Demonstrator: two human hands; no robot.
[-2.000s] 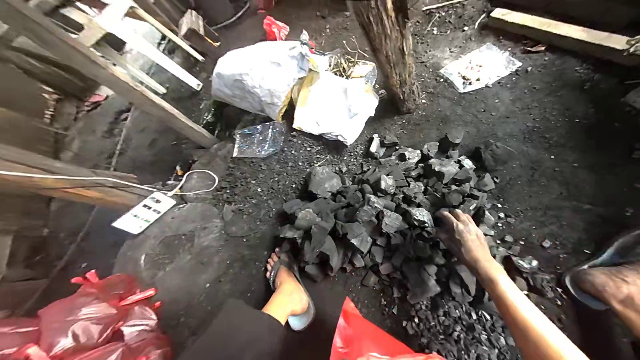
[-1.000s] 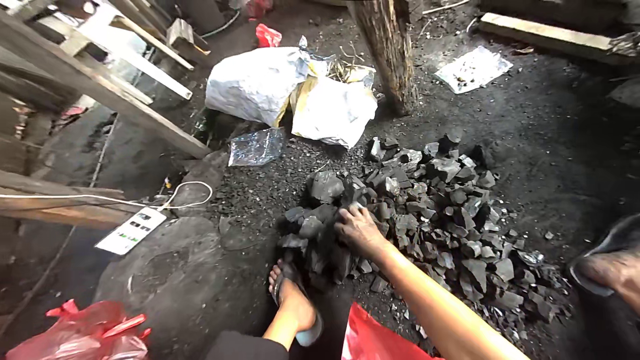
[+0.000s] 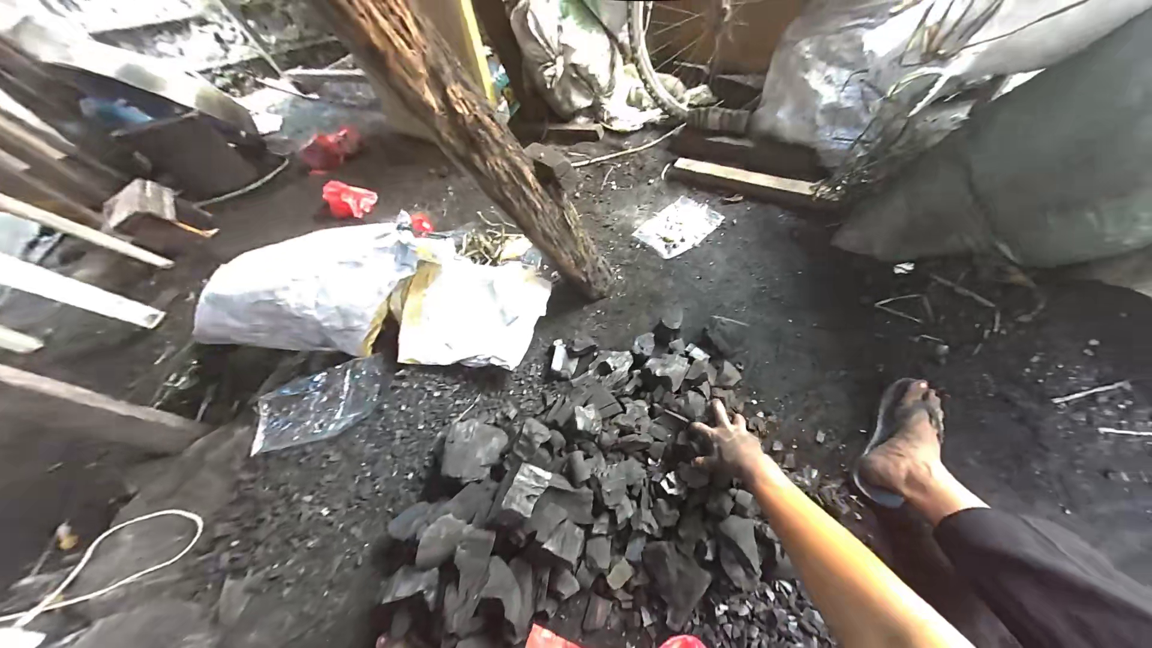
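A heap of black charcoal lumps (image 3: 576, 504) lies on the dark ground in the lower middle. My right hand (image 3: 727, 443) reaches in from the lower right and rests at the heap's right side, fingers spread downward over the lumps. Its fingertips touch or nearly touch a dark lump; whether they grip it is hard to tell. Part of a red plastic bag (image 3: 551, 637) shows at the bottom edge, below the heap. My left hand is out of the picture.
A white sack (image 3: 297, 288) and a clear plastic bag (image 3: 319, 405) lie left of the heap. Behind it a rough wooden post (image 3: 486, 135) slants down. My sandalled foot (image 3: 904, 441) stands at right. A plank (image 3: 756, 180) and large grey sack (image 3: 1017, 171) are farther back.
My right hand has moved from the left part of the charcoal heap to its right side. The view has swung up and to the right.
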